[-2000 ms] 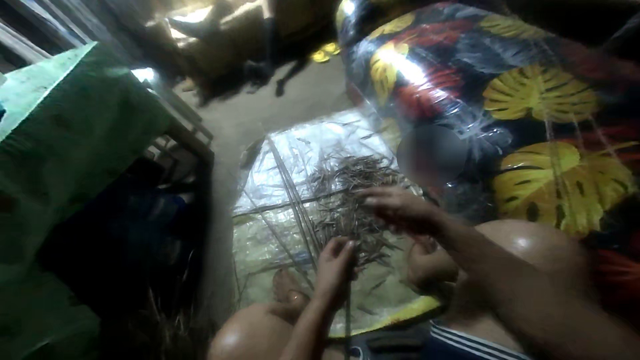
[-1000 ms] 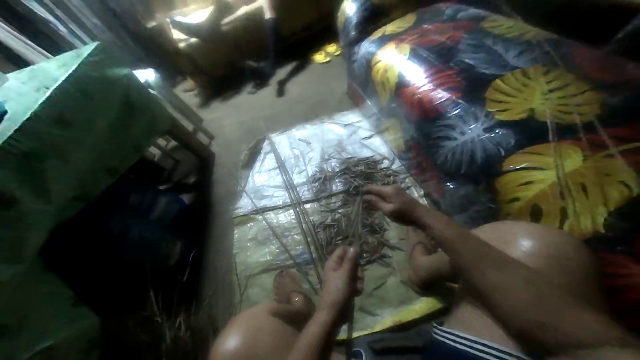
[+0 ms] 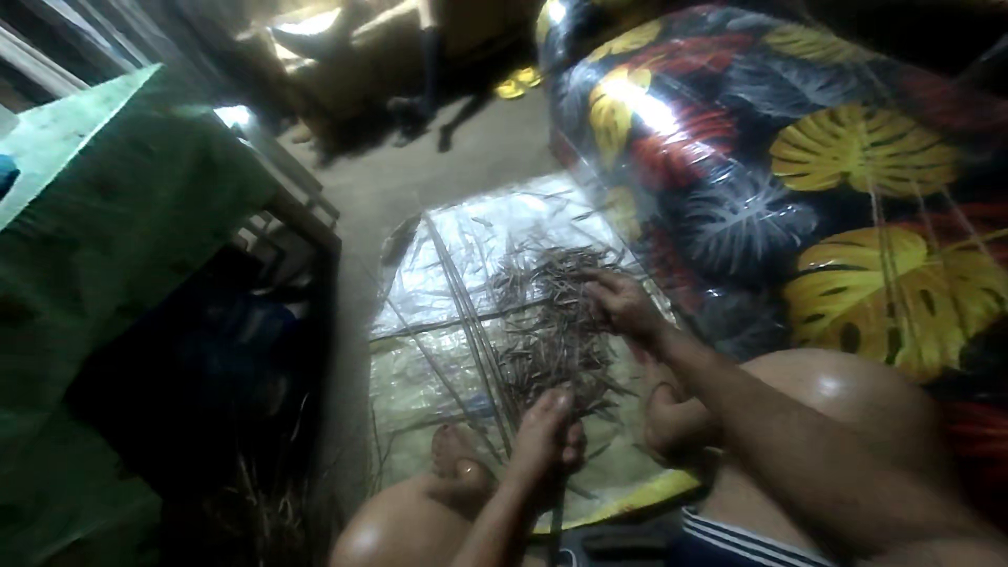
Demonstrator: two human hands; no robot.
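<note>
My left hand (image 3: 549, 429) is closed low over the near end of a pile of short dry stalk pieces (image 3: 559, 346); a thin dark strip comes out below the fist. My right hand (image 3: 626, 307) is at the pile's upper right edge, its fingers bent and close together; whether they pinch a piece is too blurred to see. Several long thin sticks (image 3: 465, 315) lie lengthwise left of the pile. All of this rests on a flattened plastic sheet or sack (image 3: 417, 386), whitish at the far part and yellowish nearer me, between my bare feet.
At right stands a large plastic-wrapped bundle (image 3: 748, 213) with a leaf print. A green cloth (image 3: 94, 260) hangs over a table-like piece at left, with dark space under it. Yellow slippers (image 3: 518, 83) lie on the floor (image 3: 488, 142) beyond. My knees flank the sheet.
My left hand has moved down, toward me, from its place two seconds ago. My right hand stays near the pile's upper right, with its fingers shifted slightly.
</note>
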